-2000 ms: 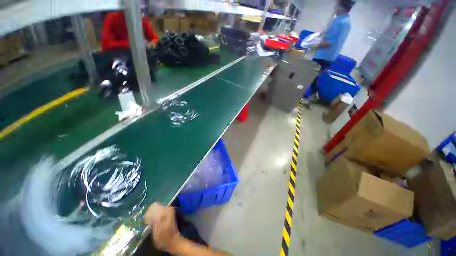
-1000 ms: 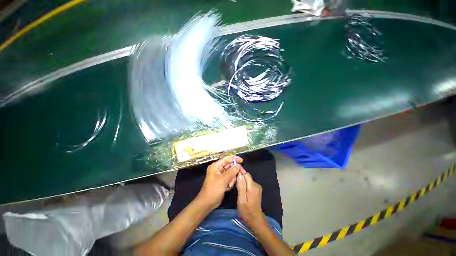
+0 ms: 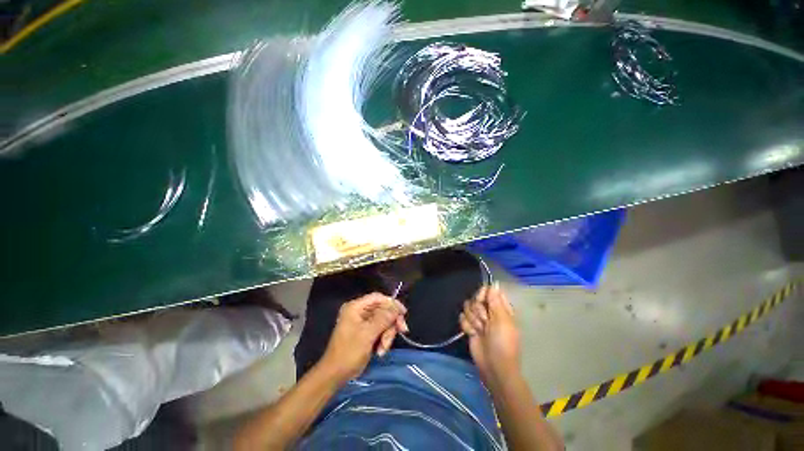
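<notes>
My left hand point(image 3: 366, 328) and my right hand point(image 3: 491, 319) hold a thin shiny strand point(image 3: 432, 343) over my lap. The strand sags in a curve between them; one short end stands up from my left fingertips and the other curves up past my right hand. The fanned pile of clear tubes point(image 3: 331, 123) lies on the green bench ahead. The round coil of dark-and-silver strips point(image 3: 463, 145) lies just right of it. A cream-yellow block point(image 3: 375, 236) with wrinkled clear film around it sits at the bench edge.
A few thin strands point(image 3: 163, 211) lie at the bench's left. A smaller dark strip bundle point(image 3: 642, 66) lies at the far right. A blue crate point(image 3: 564, 251) stands below the bench edge. A whitish plastic bag point(image 3: 132, 374) is at the lower left. Black-yellow tape point(image 3: 652, 368) crosses the floor.
The view has swung down from the bench's far end to my lap. My hands, together a second ago, are now apart, with the strand visible between them.
</notes>
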